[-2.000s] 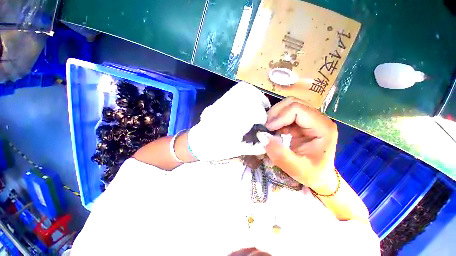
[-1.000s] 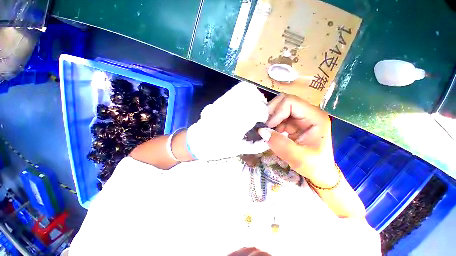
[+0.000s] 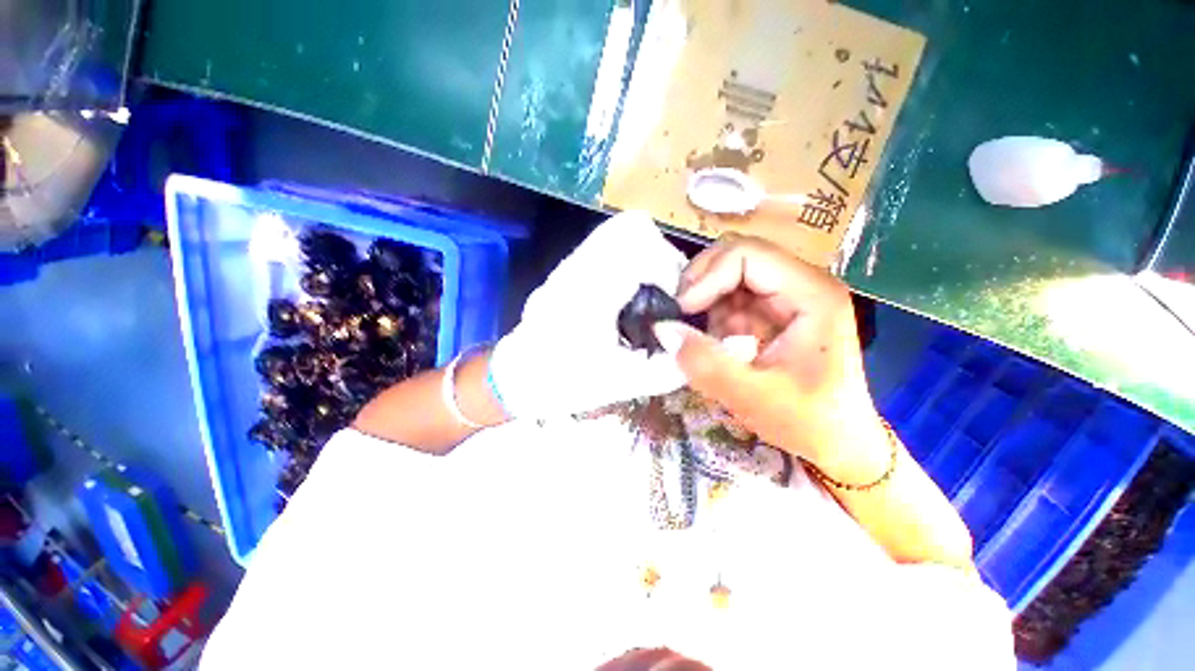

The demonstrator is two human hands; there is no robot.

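A small black layered flower head (image 3: 645,317) is held in my left hand (image 3: 583,321), which wears a white glove. My bare right hand (image 3: 773,354) touches the right side of the head with thumb and index finger. Whether a separate petal is pinched there cannot be told. Both hands are together in front of my chest. A white round dish (image 3: 725,191) lies on the tan cardboard pad (image 3: 813,92) on the table. A white squeeze bottle (image 3: 1029,172) lies on its side at the right of the table.
The green table (image 3: 354,66) runs across the top. A blue crate (image 3: 197,354) with glossy dark clumps stands at left. Ribbed blue crates (image 3: 976,420) are at lower right, beside a dark brown mass (image 3: 1114,564). A red object (image 3: 164,627) is at lower left.
The black flower head shows more fully in the gloved palm than before. My right fingers have shifted slightly on it. The view has shifted a little.
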